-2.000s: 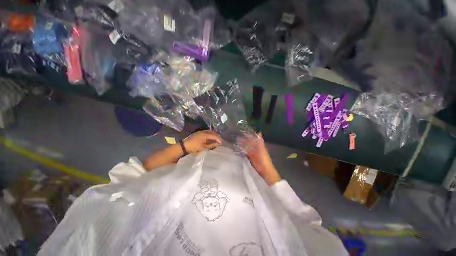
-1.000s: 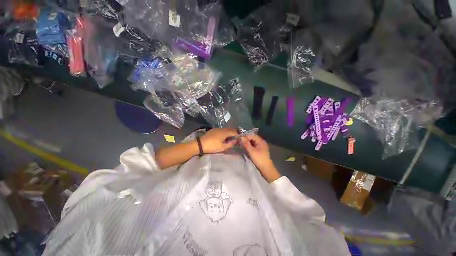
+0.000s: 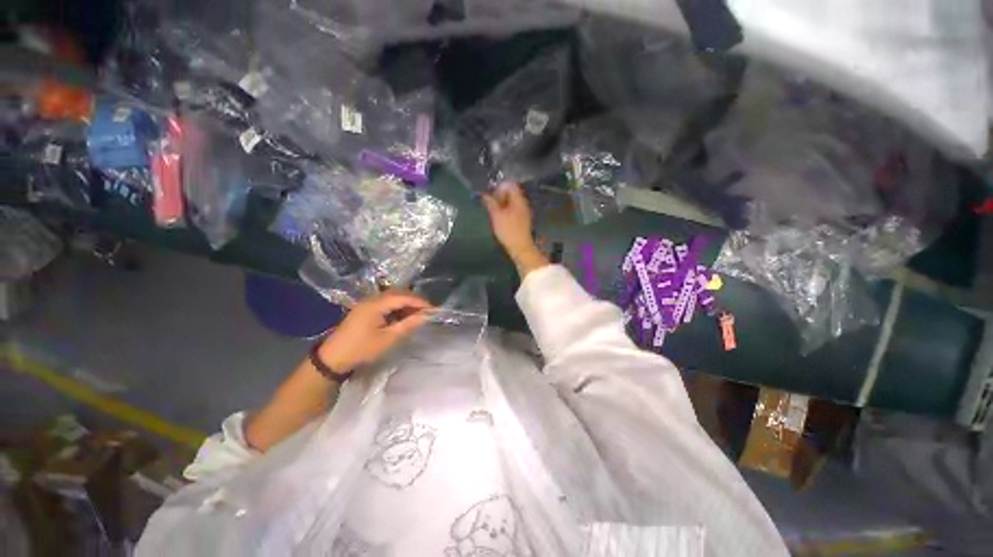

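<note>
My left hand (image 3: 376,326) is over my lap, its fingers closed on the edge of a small clear bag (image 3: 460,307). My right hand (image 3: 507,207) reaches forward to the far part of the green bench, at a large clear poly bag (image 3: 517,136); whether it grips anything is unclear. My right sleeve covers most of the black straps. A purple strap (image 3: 588,267) lies beside the sleeve. A pile of purple printed straps (image 3: 664,285) lies to the right, with a yellow scrap (image 3: 714,282) and a pinkish piece (image 3: 728,330).
Crumpled clear bags (image 3: 376,234) lie left of centre on the green bench (image 3: 512,256). Blue (image 3: 118,139) and pink-red (image 3: 168,174) bagged goods lie at far left. More clear bags (image 3: 811,277) lie at right. A brown carton (image 3: 775,435) stands below the bench.
My right hand has left my left hand and moved forward over the bench. My left hand has moved left with the clear bag. The view has shifted slightly.
</note>
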